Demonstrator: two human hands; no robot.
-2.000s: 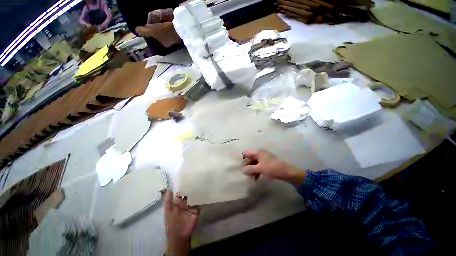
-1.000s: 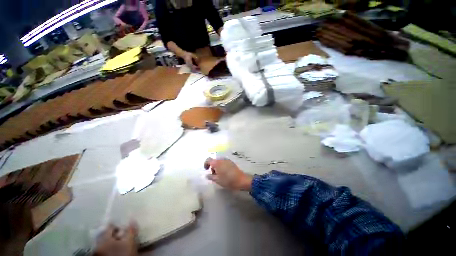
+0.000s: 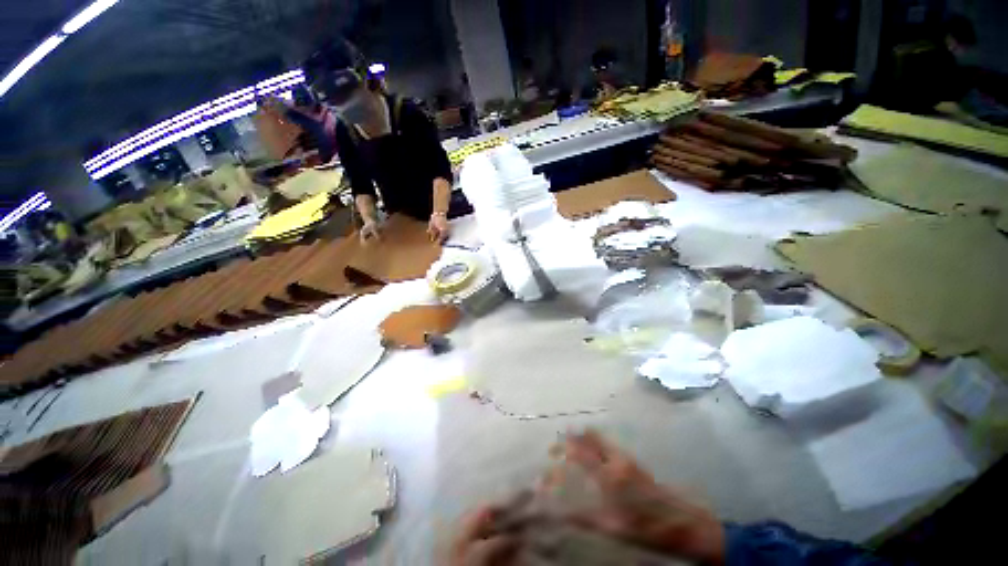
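Observation:
My right hand [image 3: 636,498] is blurred at the bottom centre, reaching in from the right over the table. My left hand [image 3: 486,536] is blurred and partly cut off by the bottom edge, close beside it. A blurred greyish-beige shape shows between and under the hands; I cannot tell whether they grip it. A stack of beige panels [image 3: 298,509] with notched edges lies left of the hands. A large grey-beige sheet [image 3: 531,370] with dark marks along its near edge lies ahead of them. A pile of white pieces [image 3: 801,359] lies to the right.
A tied white bundle [image 3: 514,221] stands at the back centre beside a tape roll [image 3: 453,276]. A clear plastic bag [image 3: 647,310] lies right of it. Brown panels [image 3: 210,290] overlap at the left. Olive-tan panels [image 3: 901,276] lie far right. A person [image 3: 392,166] works across the table.
The view has tilted up. The flat beige panel under my hands two seconds ago no longer lies there; the stack at left shows no hand on it now. My hands have come together at bottom centre.

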